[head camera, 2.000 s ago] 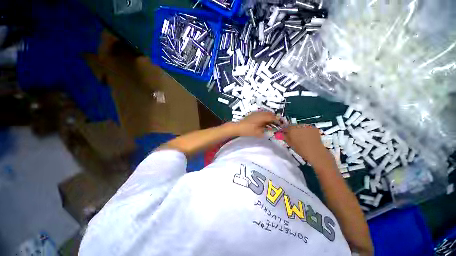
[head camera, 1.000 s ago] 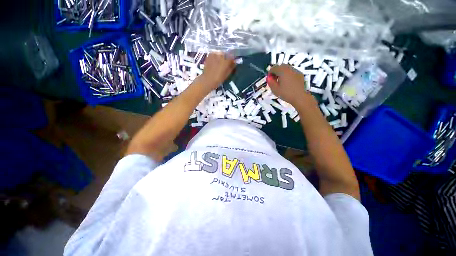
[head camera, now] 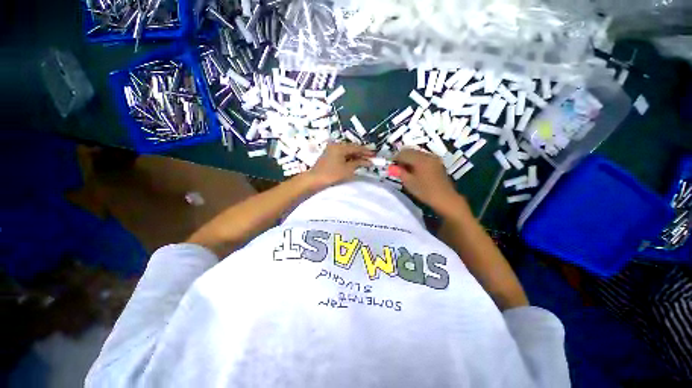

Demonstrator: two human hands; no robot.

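My left hand [head camera: 341, 162] is low in front of my chest, with a small white sleeve [head camera: 379, 161] at its fingertips. My right hand [head camera: 422, 176], with a red-pink cover on one digit, meets it from the right at the same sleeve. Whether the right fingers grip the sleeve or a thin pin is too small to tell. Loose white sleeves [head camera: 288, 114] lie ahead and to the left, and more white sleeves [head camera: 463, 106] lie to the right. Several thin dark pieces [head camera: 388, 126] lie just beyond the hands.
A blue tray of metallic pieces [head camera: 165, 102] is at left, another blue tray [head camera: 136, 17] behind it. A small clear container [head camera: 67, 82] is far left. Clear bags [head camera: 455, 34] lie behind the piles. A clear box [head camera: 565, 125] and a flat blue tray [head camera: 603, 216] are at right.
Both hands have come back toward my chest from over the bench and closed together, their fingertips meeting at a white sleeve. Earlier, the view also shifted, bringing the right-hand blue tray fully into sight.
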